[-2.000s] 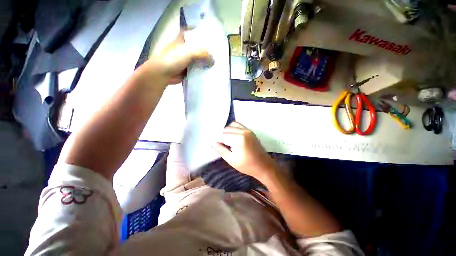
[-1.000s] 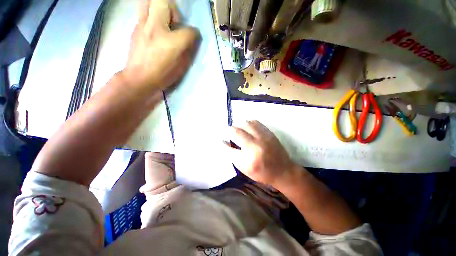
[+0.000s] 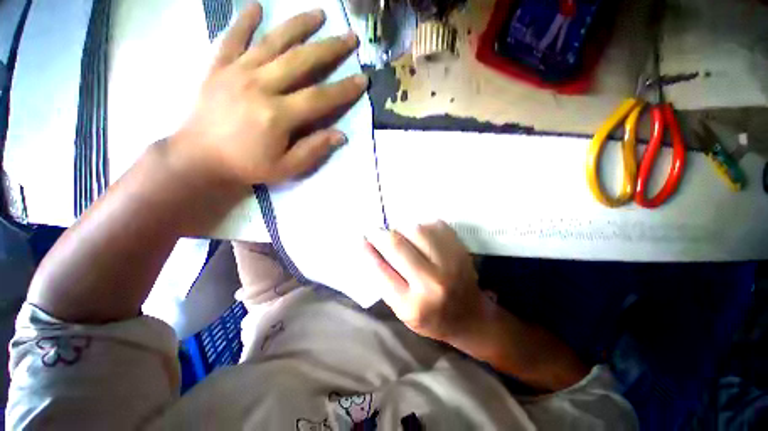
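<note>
A fabric panel (image 3: 324,198), white side up with a thin dark edge, lies on the table and hangs over its front edge towards the lap. My left hand (image 3: 269,105) lies palm down on its upper part with the fingers spread. My right hand (image 3: 425,274) holds the panel's lower right edge between thumb and fingers. The machine's needle area (image 3: 383,29) is at the top, just right of the panel, cut off by the frame's edge. A dark patterned strip shows along the panel's left side.
Scissors (image 3: 637,156) with yellow and red loops lie at right, beside small green and yellow snips (image 3: 726,164). A red case (image 3: 547,42) rests on the machine bed. Stacked panels (image 3: 91,126) lie at left. A blue basket (image 3: 221,337) is below the table.
The panel, earlier lifted in my left hand, now lies flatter, and that hand has opened out on it. My right hand stays at its lower edge. The view has moved closer.
</note>
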